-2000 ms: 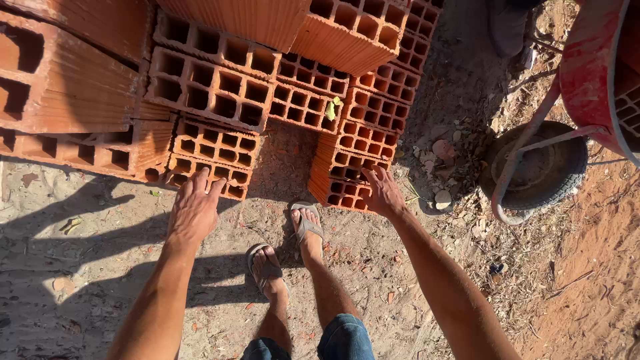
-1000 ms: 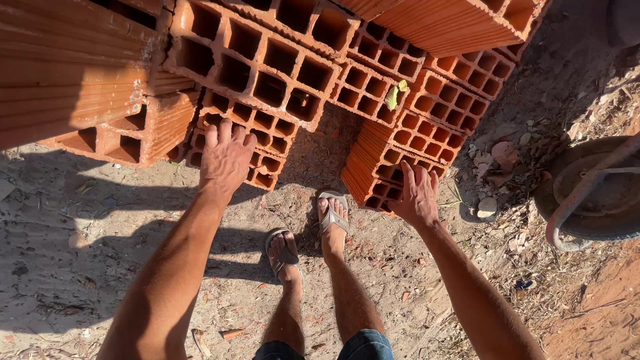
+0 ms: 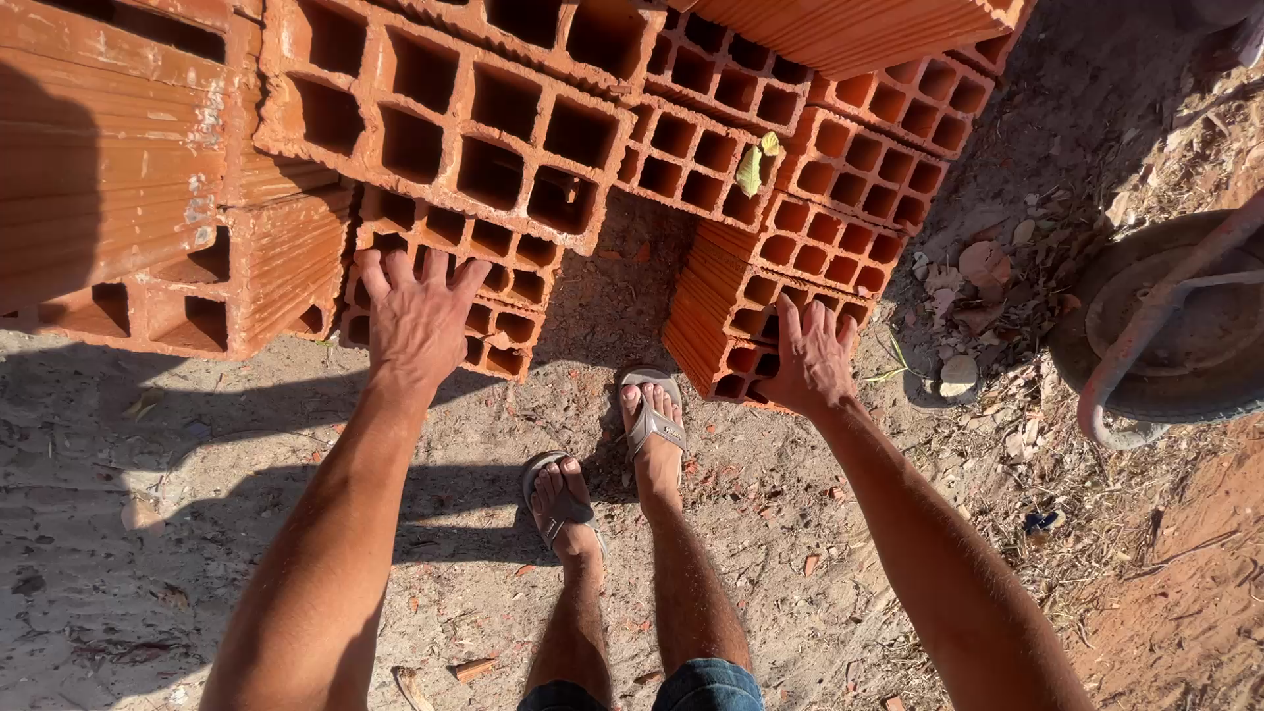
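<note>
My left hand (image 3: 420, 316) rests on the outer edge of a hollow clay brick (image 3: 499, 321) at the near side of the stack, its fingertips over the open cells. My right hand (image 3: 812, 357) lies on the near end of another hollow clay brick (image 3: 701, 316), fingers hooked at its cells and thumb by its lower edge. Between these two bricks is a gap with bare ground. A larger hollow brick (image 3: 444, 114) lies just above my left hand. A green leaf (image 3: 752, 170) sits on the bricks above the gap. The fingertips are partly hidden in the cells.
More clay bricks (image 3: 118, 168) are piled at the left and top. At the right stand a wheelbarrow's wheel (image 3: 1155, 326) and metal frame (image 3: 1136, 346). My sandaled feet (image 3: 654, 425) are on sandy ground just below the gap. Dry leaves and stones lie near the wheel.
The view has come closer to the bricks and shifted. Both hands remain at the near bricks, the right one with its fingers over the cells. No brick has plainly moved.
</note>
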